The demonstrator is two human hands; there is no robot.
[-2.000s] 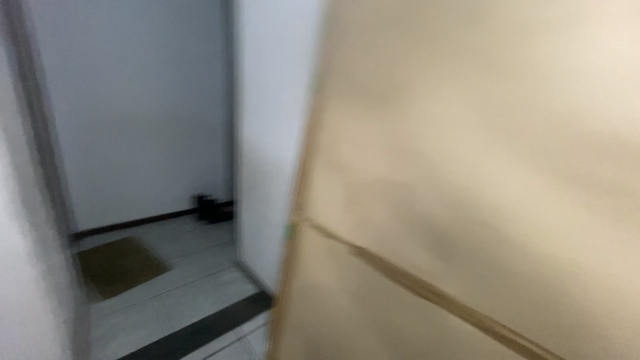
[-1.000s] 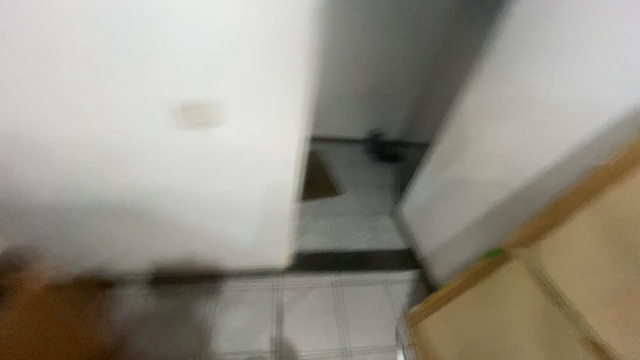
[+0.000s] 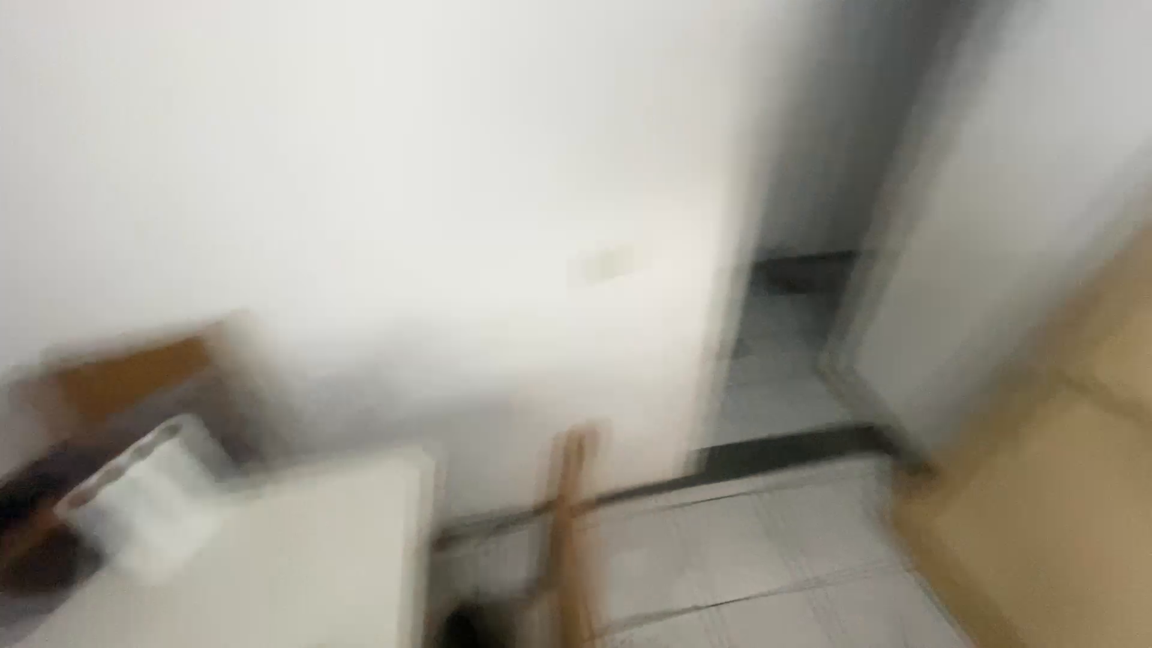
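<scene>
Neither my left hand nor my right hand is in view, and the whole frame is badly blurred. At the lower left a pale tabletop (image 3: 315, 549) juts in, with a white object (image 3: 148, 495) on it, its kind too blurred to tell. Behind that stands something with a brown, wood-like top part (image 3: 135, 373). An upright brown post (image 3: 571, 531), perhaps part of a chair, rises just right of the tabletop.
A white wall (image 3: 405, 180) with a small switch plate (image 3: 607, 261) fills the middle. Right of it, a doorway has a dark threshold strip (image 3: 792, 450). Pale floor tiles (image 3: 747, 558) lie before it. A large tan panel (image 3: 1053, 513) stands at the far right.
The view has swung left and away from the tan panel. The pale tabletop and the white object on it have come into sight.
</scene>
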